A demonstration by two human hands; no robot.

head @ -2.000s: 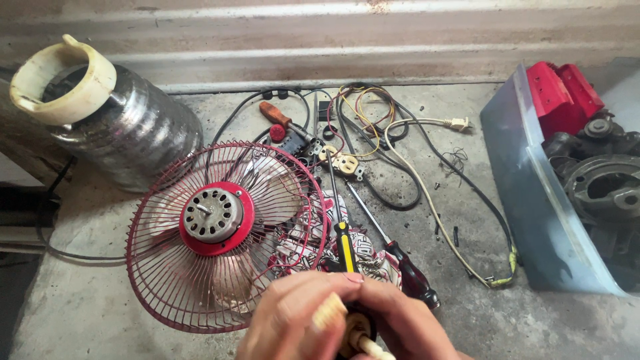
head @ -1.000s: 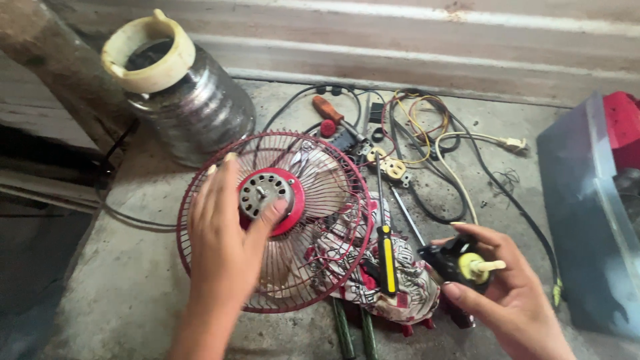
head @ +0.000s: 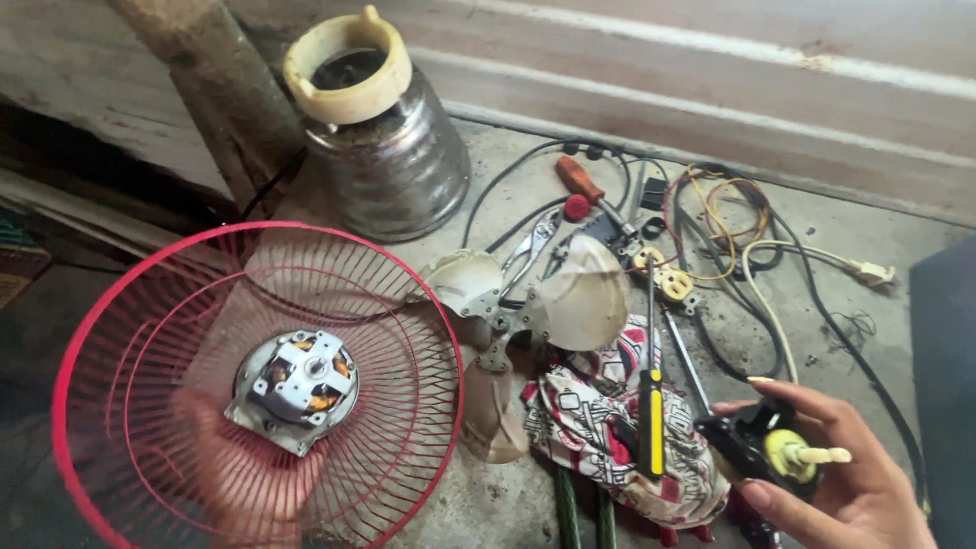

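Observation:
My left hand (head: 244, 457) is behind a red wire fan guard (head: 450, 328), seen blurred through its wires, and holds it up with its inner side toward me. An electric motor with copper windings (head: 305, 381) sits at the guard's centre. In my right hand (head: 846, 465) is a black plastic gearbox housing (head: 751, 442) with a pale yellow knob shaft (head: 801, 455), held between thumb and fingers. A metal three-blade fan (head: 583, 293) lies on the concrete between the hands. To its right a yellow-and-black screwdriver (head: 651, 423) rests on a patterned cloth (head: 587, 412).
A large jar with a cream collar (head: 351, 107) stands at the back. Pliers (head: 534, 244), an orange-handled screwdriver (head: 579, 179), an outlet receptacle (head: 675, 284) and a white plug with cord (head: 869, 272) lie beyond the cloth. Part of a bluish bin (head: 945, 366) is at the right edge.
My left hand has lifted the guard with the motor and turned it over to the left, uncovering the fan blades and pliers. The right hand still holds the black part. The view has shifted left.

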